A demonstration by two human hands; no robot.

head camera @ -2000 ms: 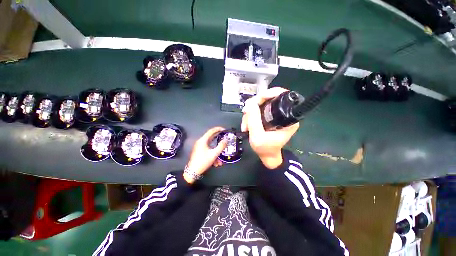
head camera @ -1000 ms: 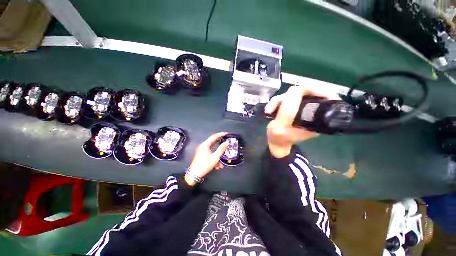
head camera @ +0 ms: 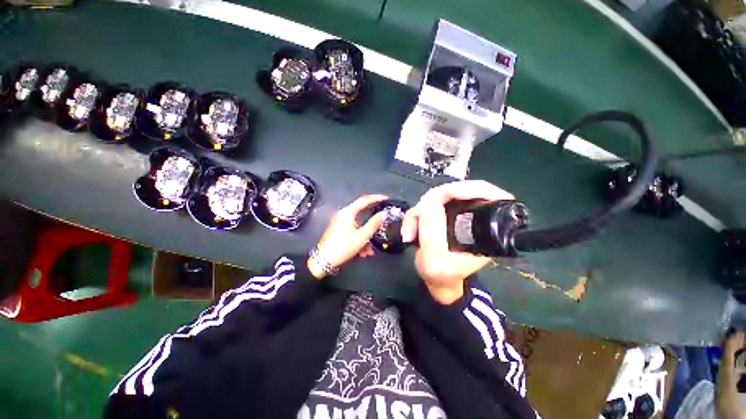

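Note:
My left hand [head camera: 352, 235] holds a round black housing [head camera: 390, 227] with a silvery-white centre on the green bench [head camera: 327, 155], fingers around its left side. My right hand [head camera: 448, 237] is closed around the thick black electric screwdriver [head camera: 483, 227], whose tool end points left toward the housing. The bit is hidden or too small to tell, so I cannot tell if it touches. The black cord [head camera: 642, 164] loops from the tool's back end. The pale grey screw feeder [head camera: 455, 102] stands just behind my hands, with a red switch at its rear corner.
Several black housings [head camera: 225, 196] stand in two rows at left; two more [head camera: 339, 75] stand left of the feeder. Dark parts [head camera: 650, 190] lie at right. A pale rail [head camera: 278, 31] runs behind. A red stool [head camera: 69, 274] and cardboard box are below the bench. Another person's arm [head camera: 730, 376] shows lower right.
My right hand with the screwdriver has moved from beside the feeder's front back to the housing. My left hand still holds the housing. The whole view has tilted and shifted.

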